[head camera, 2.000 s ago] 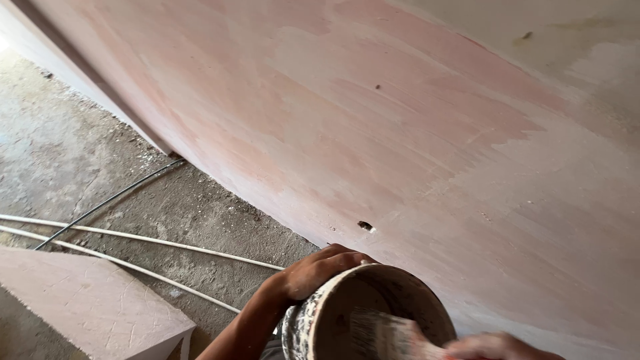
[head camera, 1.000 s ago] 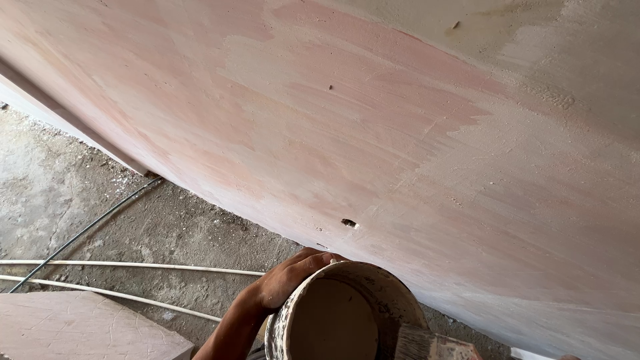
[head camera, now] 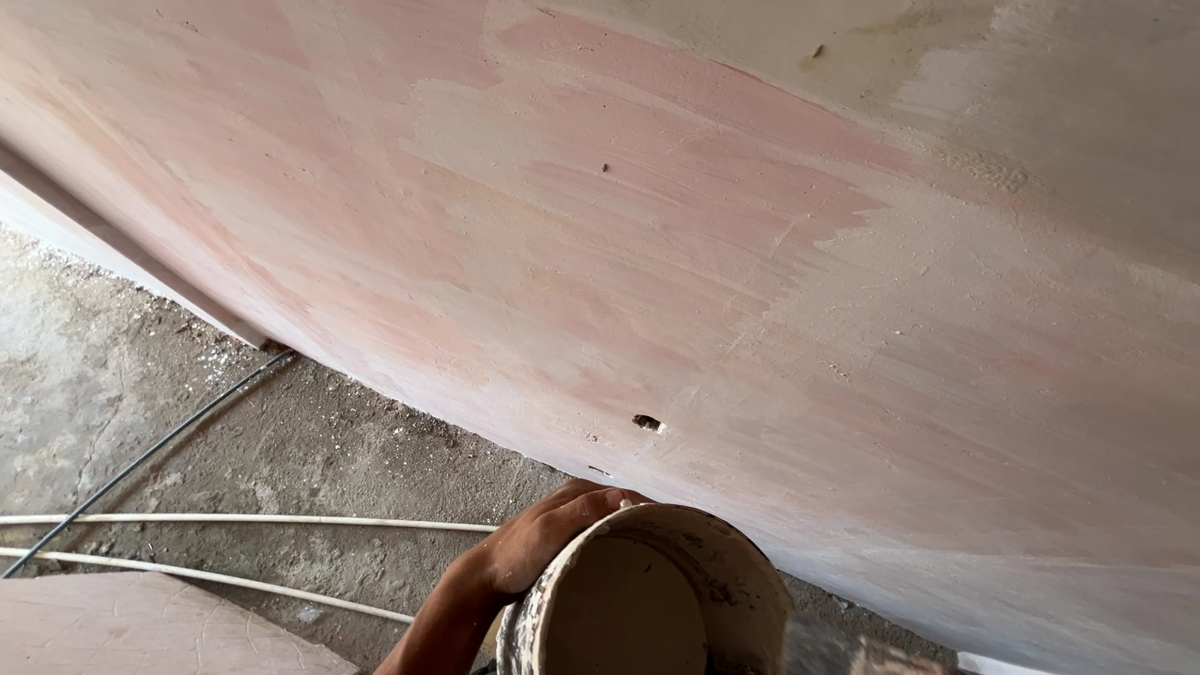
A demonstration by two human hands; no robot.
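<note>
My left hand (head camera: 553,530) grips the rim of a paint-spattered bucket (head camera: 750,581) at the bottom centre. Beige liquid (head camera: 623,609) lies inside the bucket. Just right of the bucket, at the bottom edge, a blurred paintbrush (head camera: 844,652) shows in part; my right hand is out of view below it. Above and beyond the bucket spreads a wall (head camera: 694,253) with patchy pink and beige coating, and a small dark hole (head camera: 648,422) sits low in it.
Rough concrete floor (head camera: 375,469) runs along the wall's foot. Two white pipes or cables (head camera: 281,518) and a dark cable (head camera: 159,450) cross it. A pale pink, scratched surface (head camera: 141,623) stands at the lower left, and a ledge or trim (head camera: 131,244) runs along the upper left.
The brush was inside the bucket with my right hand on it two seconds ago. It has moved out to the right of the bucket, and my right hand has left the view.
</note>
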